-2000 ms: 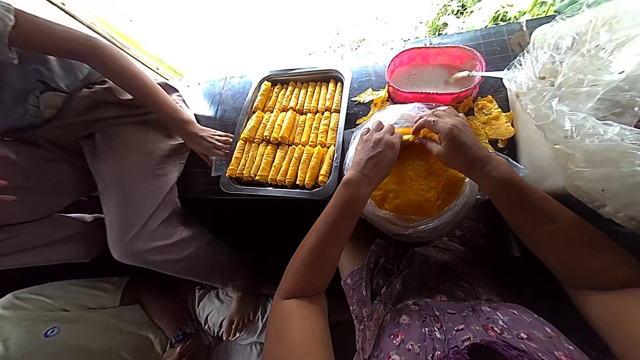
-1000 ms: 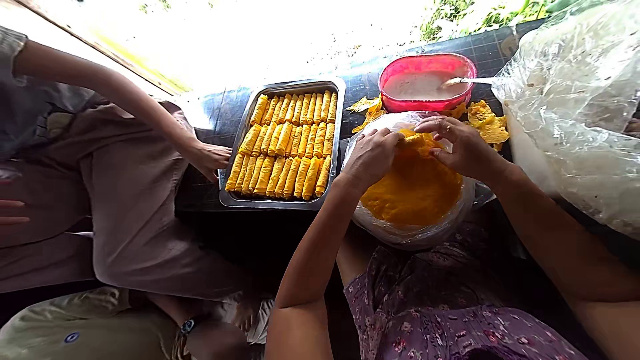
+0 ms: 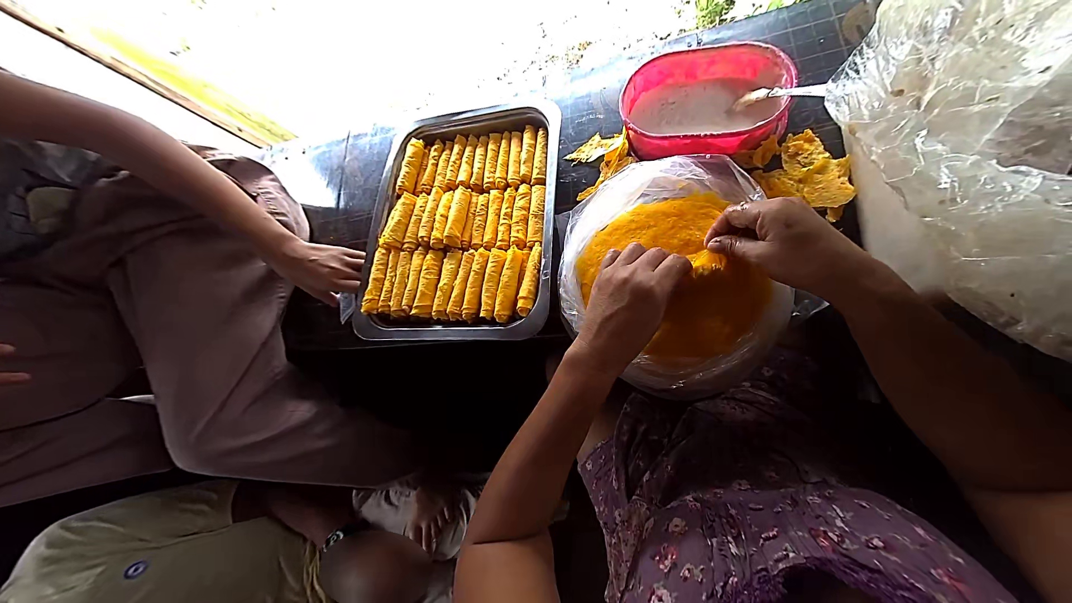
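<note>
On a plastic-lined round container (image 3: 687,381) lies a stack of yellow wrapper sheets (image 3: 645,226). My left hand (image 3: 632,293) rests over the sheets' left side, fingertips at a partly rolled wrapper (image 3: 708,261). With thumb and forefinger, my right hand (image 3: 766,239) pinches the wrapper's upper right part. What is inside the roll cannot be seen. A metal tray (image 3: 452,331) to the left holds several yellow rolls (image 3: 456,218) in three rows. Behind the sheets stands a pink tub (image 3: 708,138) of whitish paste with a light-handled utensil (image 3: 770,95) in it.
Torn yellow wrapper pieces (image 3: 812,172) lie around the tub on the dark table (image 3: 578,92). A large clear plastic bag (image 3: 963,151) fills the right side. Another person's hand (image 3: 322,266) is at the tray's left edge; further people sit at left and lower left.
My hands have moved down from the far edge of the stack toward its middle, and are further apart. The other person's hand stays beside the tray.
</note>
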